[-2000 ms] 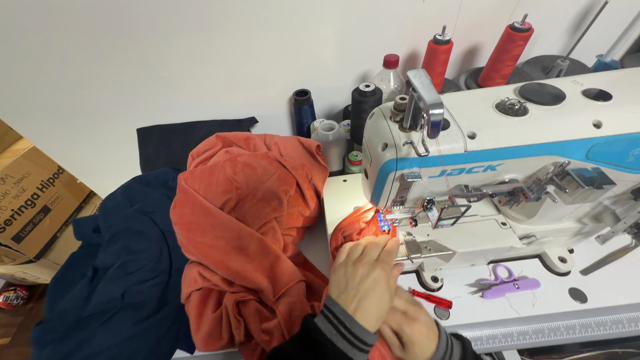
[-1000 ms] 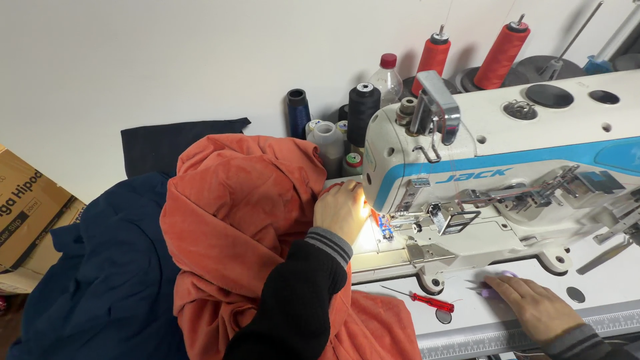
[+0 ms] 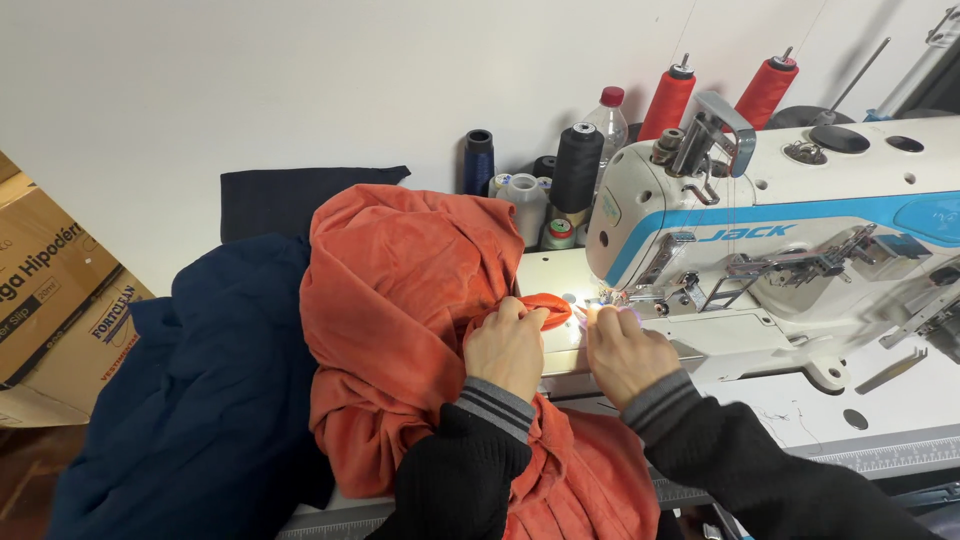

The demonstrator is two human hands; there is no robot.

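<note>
Orange velvety fabric lies heaped left of a white and blue Jack sewing machine and hangs down toward the front. My left hand pinches a folded edge of this fabric on the machine's bed, just left of the needle area. Close to its right, my right hand is closed around small purple thread snips, whose handle shows partly behind the fingers. The tips of the snips point toward the fabric edge near the lit needle area. Whether the blades touch thread cannot be told.
Dark blue fabric is piled at left beside a cardboard box. Behind the bed stand a black thread cone, a dark blue spool and a plastic bottle. Red thread cones stand behind the machine. A ruler strip runs along the table's front.
My right hand has moved from the table at right up to the needle area, with the purple snips that lay on the table. The fabric edge is now left of the needle area.
</note>
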